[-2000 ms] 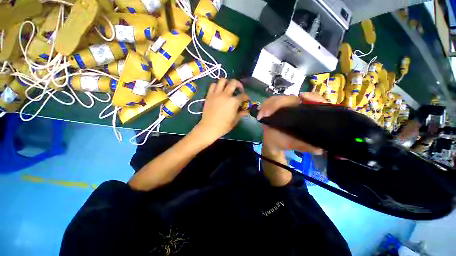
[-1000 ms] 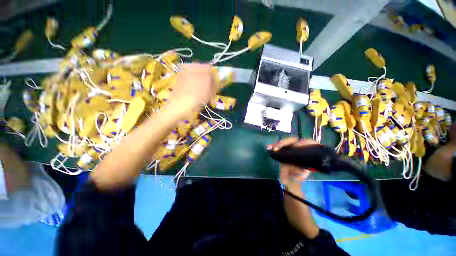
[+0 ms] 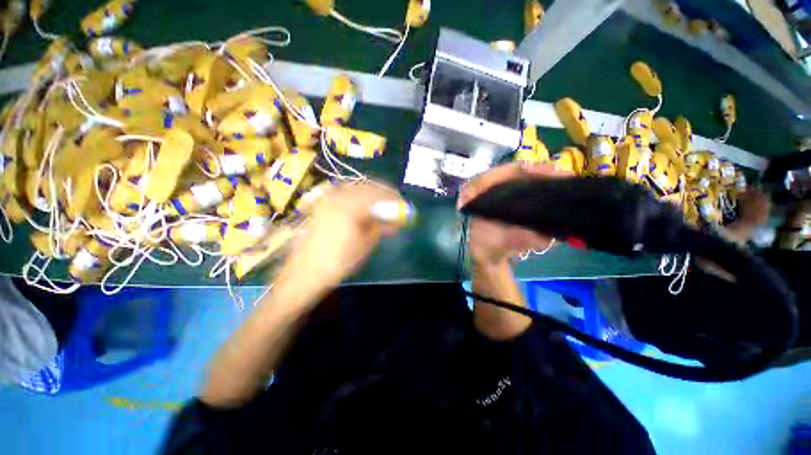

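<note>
My left hand (image 3: 342, 227) is blurred over the bench's near part, its fingers on a yellow corded unit (image 3: 391, 211) whose white label and yellow end show at the fingertips. My right hand (image 3: 498, 233) is closed around the front of a black electric screwdriver (image 3: 569, 206), which lies sideways with its tip towards the left hand. The tip and the unit are apart. A red switch shows on the screwdriver. The screw feeder (image 3: 471, 102) stands just beyond the right hand.
A large pile of yellow units (image 3: 169, 147) with white cords lies at left, another pile (image 3: 654, 160) at right. A black cable (image 3: 614, 348) loops from the screwdriver over my lap. A pale rail (image 3: 391, 89) crosses behind. Other people's arms show at right; a blue stool (image 3: 120, 324) stands at left.
My left hand has come from the left pile back towards the bench's near edge with a unit. The screwdriver has moved slightly left and up, and looks nearer the camera.
</note>
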